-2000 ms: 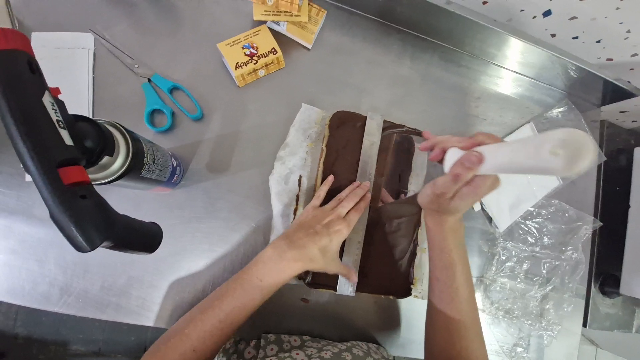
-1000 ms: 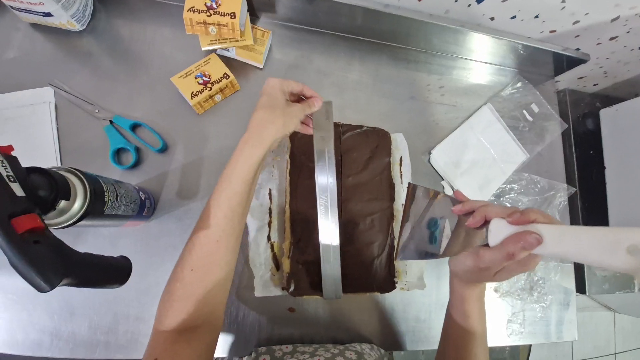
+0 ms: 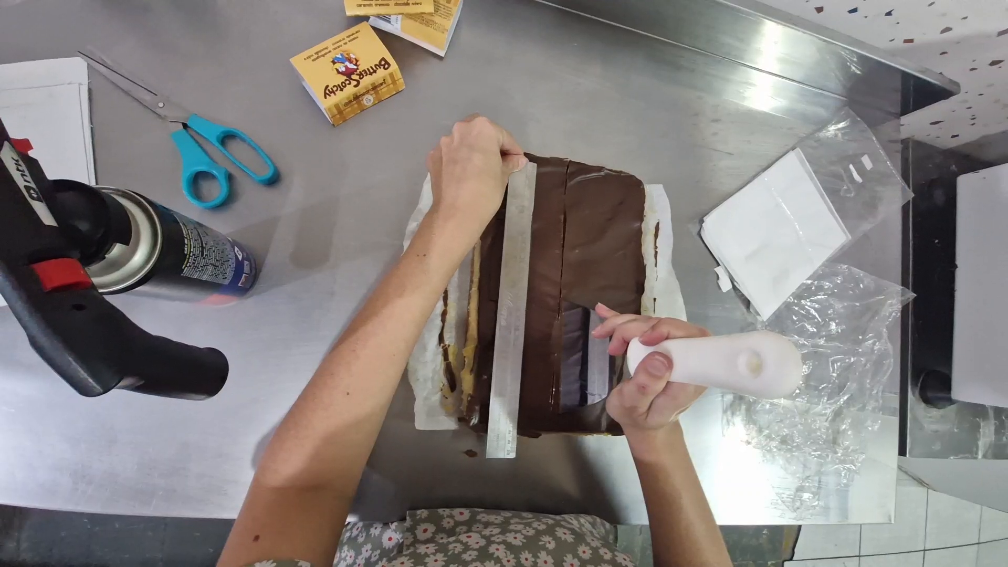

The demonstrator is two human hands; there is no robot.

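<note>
A chocolate-coated slab (image 3: 602,228) lies on white parchment paper (image 3: 663,236) on the steel table. A thin cut line runs down it. Across its left part rests a metal ruler (image 3: 513,315), its far end pinched by my left hand (image 3: 472,165). In my right hand (image 3: 654,370) is the white handle (image 3: 732,364) of a broad metal scraper (image 3: 581,354). The scraper's shiny blade is over the slab's near right part, its edge along the cut line; whether it presses in cannot be told.
Turquoise-handled scissors (image 3: 206,161) and a gas torch on a can (image 3: 189,252) are at the left. Yellow printed cards (image 3: 348,75) lie at the back. To the right are white sheets in a clear bag (image 3: 776,228) and crumpled clear plastic (image 3: 819,402).
The scraper has moved left from the slab's right edge to over the slab. A cut line shows right of the ruler, where one second ago none was plain. My left hand remains at the ruler's far end.
</note>
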